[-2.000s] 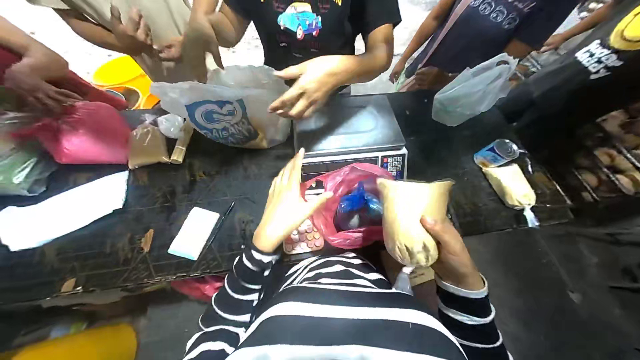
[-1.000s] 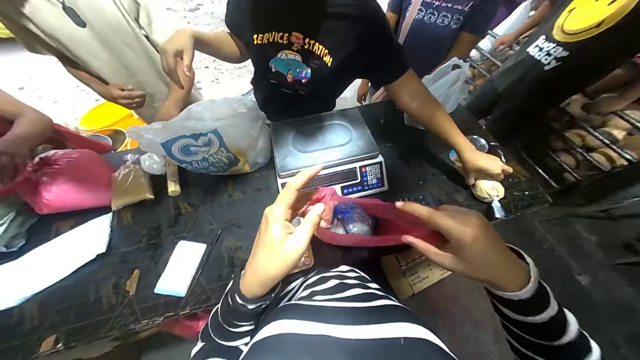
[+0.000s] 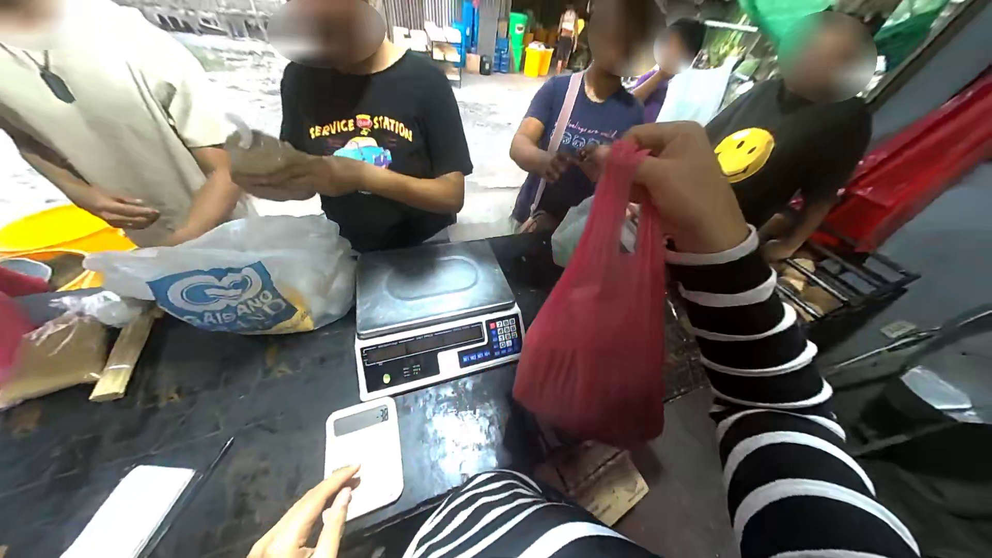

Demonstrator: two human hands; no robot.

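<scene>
A filled red plastic carrier bag point(image 3: 593, 333) hangs by its handles from my right hand point(image 3: 674, 174), which is raised at the right. What is inside cannot be made out. My left hand point(image 3: 314, 515) rests its fingers at the lower edge of a white calculator point(image 3: 364, 449) on the black table. Just beyond the calculator is a digital weighing scale point(image 3: 434, 310) with a bare metal platform. A white notepad point(image 3: 132, 508) lies at the lower left with a black pen point(image 3: 190, 496) beside it.
Left of the scale sits a filled white plastic bag point(image 3: 248, 283). Further left are a bag of brown powder point(image 3: 62, 356) and a wooden piece point(image 3: 124, 356). Several people stand across the table, one holding a clear bag. A metal rack point(image 3: 845, 279) is at the right.
The red bag was low and held between both hands; my right hand has lifted it up and to the right. My left hand has let it go and come down to the calculator. The view has tilted up.
</scene>
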